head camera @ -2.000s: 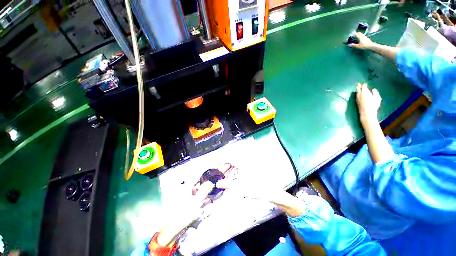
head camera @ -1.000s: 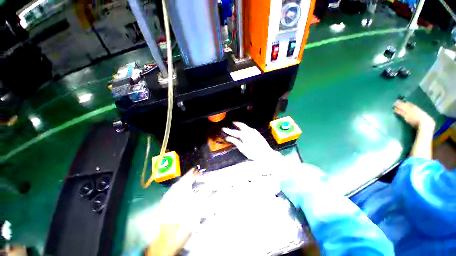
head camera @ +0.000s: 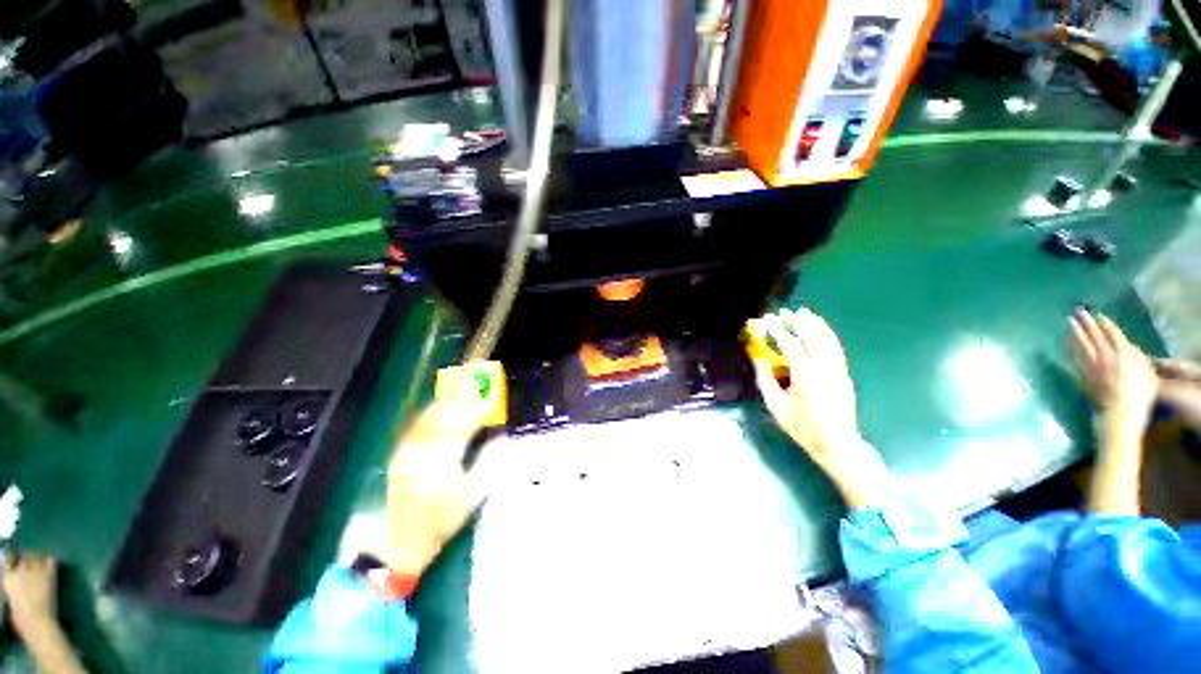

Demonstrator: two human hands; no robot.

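My left hand [head camera: 435,481] is on the left yellow button box [head camera: 457,382], its green button partly showing. My right hand [head camera: 810,382] lies over the right yellow button box [head camera: 760,345] and hides most of it. Neither hand shows a part in it. Between them a round black part [head camera: 623,340] sits on the orange press fixture [head camera: 619,361], beneath the small orange press head [head camera: 620,288]. The white work sheet [head camera: 632,553] lies in front of the press with a few tiny dark specks on it.
The black tray [head camera: 270,362] at left holds several round black parts [head camera: 282,466]. The air hose [head camera: 528,211] hangs before the press. The orange and white control box [head camera: 830,99] stands above right. A coworker's hand [head camera: 1117,369] rests at right; another person's hand [head camera: 29,586] shows lower left.
My right hand has moved from the fixture to the right button box. My left hand has moved from the sheet to the left button box. The view has shifted; another round part shows in the tray.
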